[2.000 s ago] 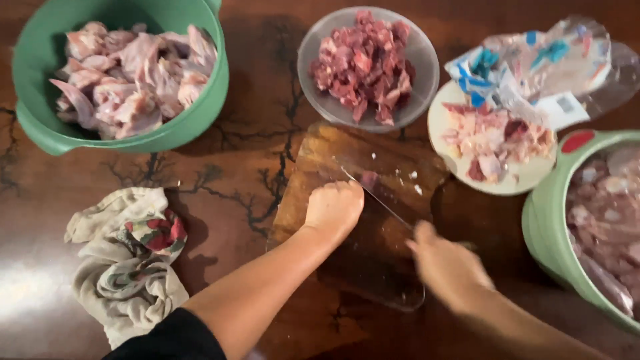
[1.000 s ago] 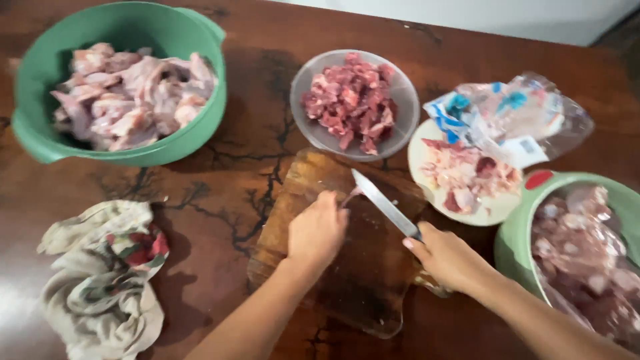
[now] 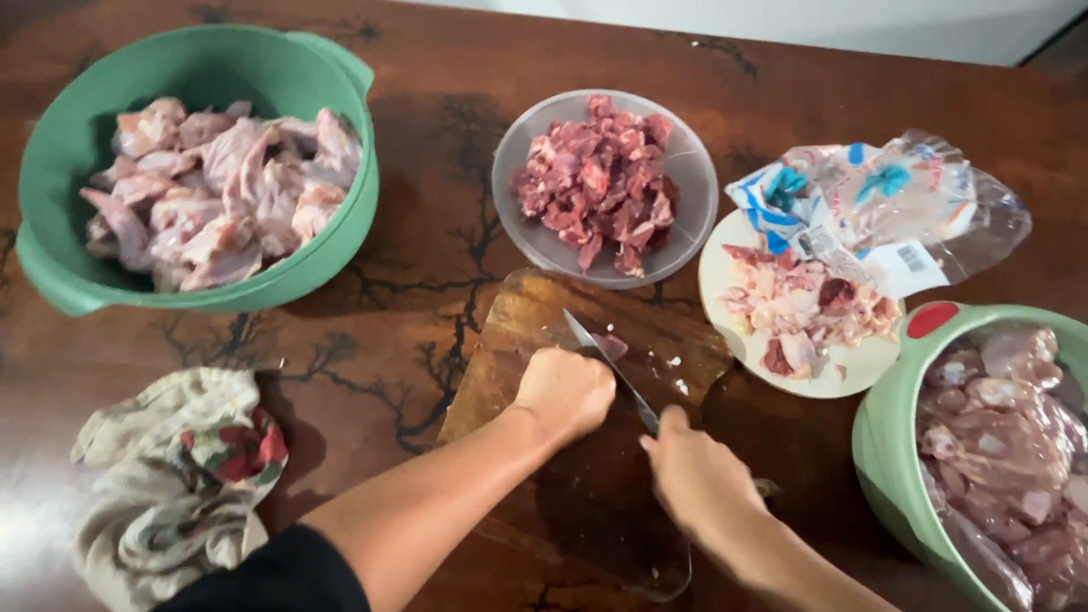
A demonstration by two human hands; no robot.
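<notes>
My right hand point(image 3: 701, 472) grips the handle of a kitchen knife point(image 3: 627, 384), its blade slanting up and left over a wooden cutting board point(image 3: 501, 361). Just right of the blade lies a small piece of dark red meat point(image 3: 610, 345), with white scraps near it. My left hand point(image 3: 568, 391) is closed in a fist beside the blade on the board; whether its fingers hold anything is hidden. Beyond the board, a translucent bowl point(image 3: 520, 225) holds cut red meat point(image 3: 603, 183). A pale plate point(image 3: 829, 384) with fatty trimmings point(image 3: 790, 297) stands to its right.
A green basin point(image 3: 361, 246) with raw poultry pieces stands at the far left. At the right edge is a light green container point(image 3: 880, 459) with bagged raw meat. Crumpled plastic packaging point(image 3: 918, 200) touches the plate. A patterned cloth point(image 3: 170, 484) lies at the near left.
The knife, tilted up off the board a second ago, is now lower and close beside my left hand. My left hand has turned into a closed fist.
</notes>
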